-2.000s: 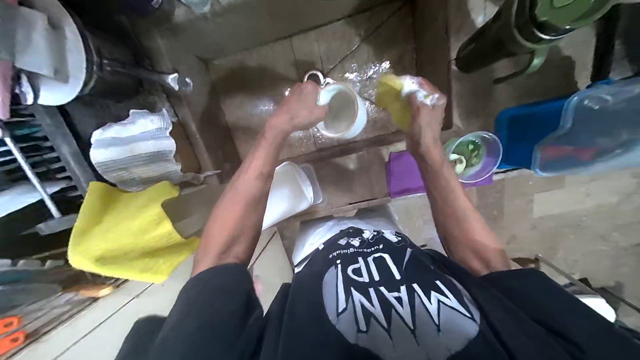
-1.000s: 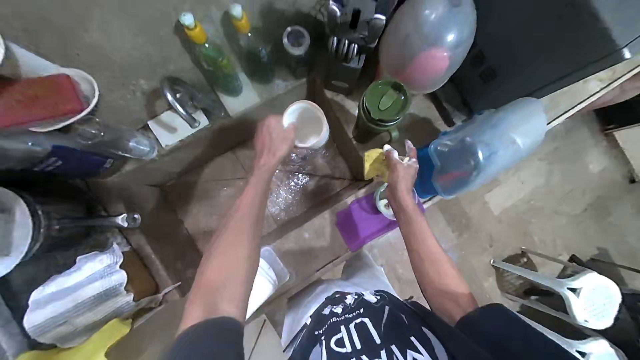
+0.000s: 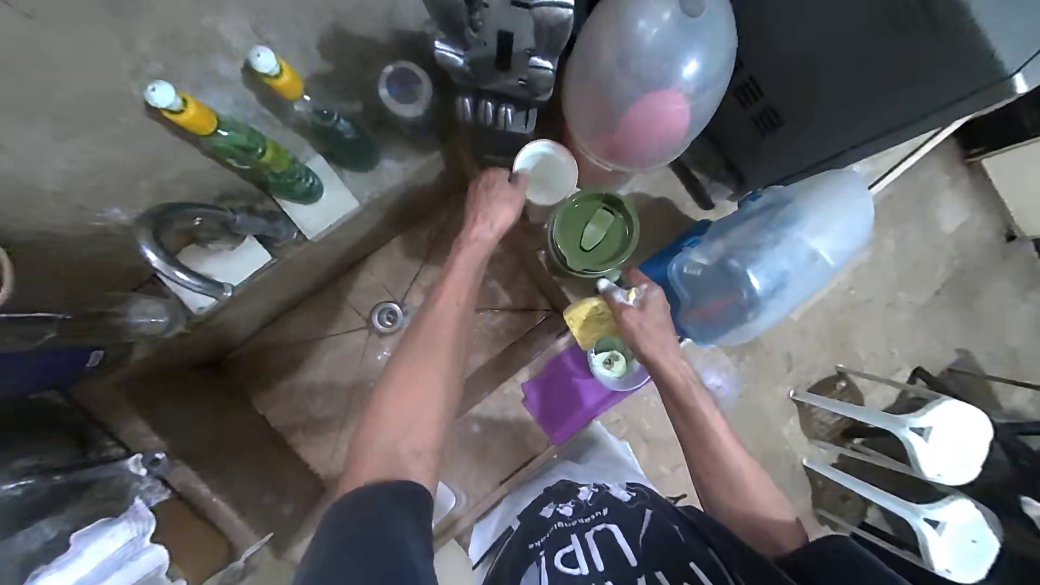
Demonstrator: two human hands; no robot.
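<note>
My left hand (image 3: 494, 205) grips a white mug (image 3: 546, 172) at its near left side, over the far right corner of the tiled sink (image 3: 325, 366). A green lidded tumbler (image 3: 594, 233) stands just right of and below the mug. My right hand (image 3: 646, 317) holds a yellow sponge (image 3: 591, 322), with white suds on its fingers, beside the tumbler. Below the sponge sits a clear cup (image 3: 615, 366) with something pale green inside, on a purple cloth (image 3: 569, 394).
Green bottles (image 3: 244, 154) and a curved metal faucet (image 3: 175, 252) line the sink's far left ledge. A cutlery holder (image 3: 500, 114), a clear domed container (image 3: 650, 81) and a translucent blue-based container (image 3: 764, 260) stand around the tumbler. White stools (image 3: 951, 443) are at right.
My left hand has carried the mug from over the sink to its far right corner, near the tumbler. My right hand keeps the sponge. The view has swung a lot to the right.
</note>
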